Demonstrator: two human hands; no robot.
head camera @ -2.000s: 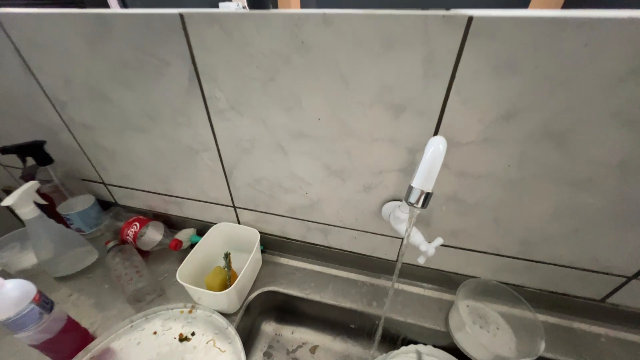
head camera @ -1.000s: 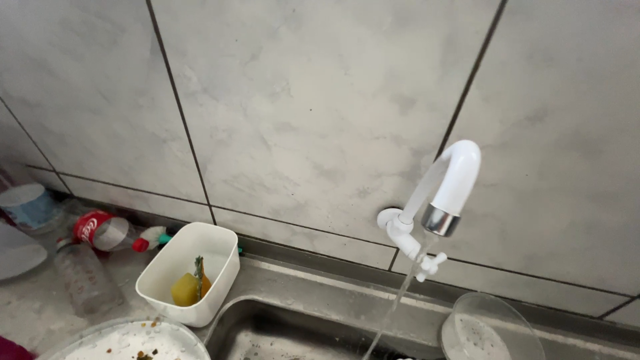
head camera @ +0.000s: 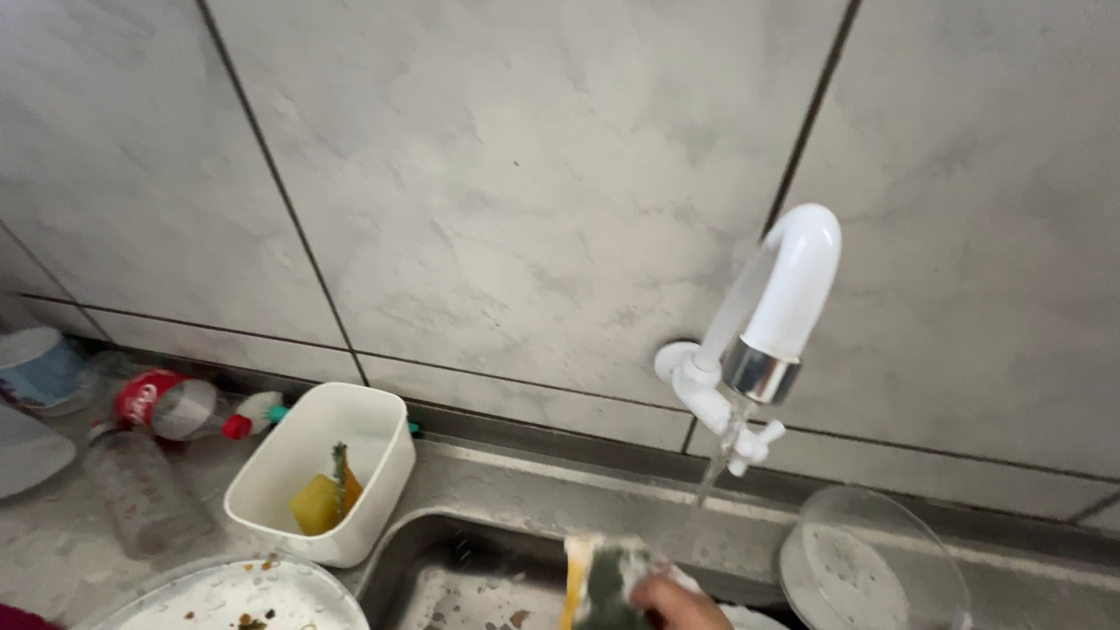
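Note:
At the bottom edge, right of centre, one of my hands, which looks like my right hand (head camera: 678, 602), grips a soapy green and yellow scouring sponge (head camera: 608, 584) over the sink (head camera: 477, 584). My left hand is out of view. Water runs from the white wall faucet (head camera: 792, 289) behind and above the sponge. Part of a white dish (head camera: 751, 618) shows beside the hand. A white plate (head camera: 306, 591) with food scraps lies left of the sink.
A white plastic container (head camera: 254, 503) holding sponges stands behind the plate. Plastic bottles (head camera: 179, 404) and a blue and white tub (head camera: 39, 372) lie or stand at left. A clear bowl (head camera: 932, 560) sits right of the sink, near the tiled wall.
My right hand and the scouring sponge have come into view at the bottom edge; neither shows in the earlier frames. The water keeps running.

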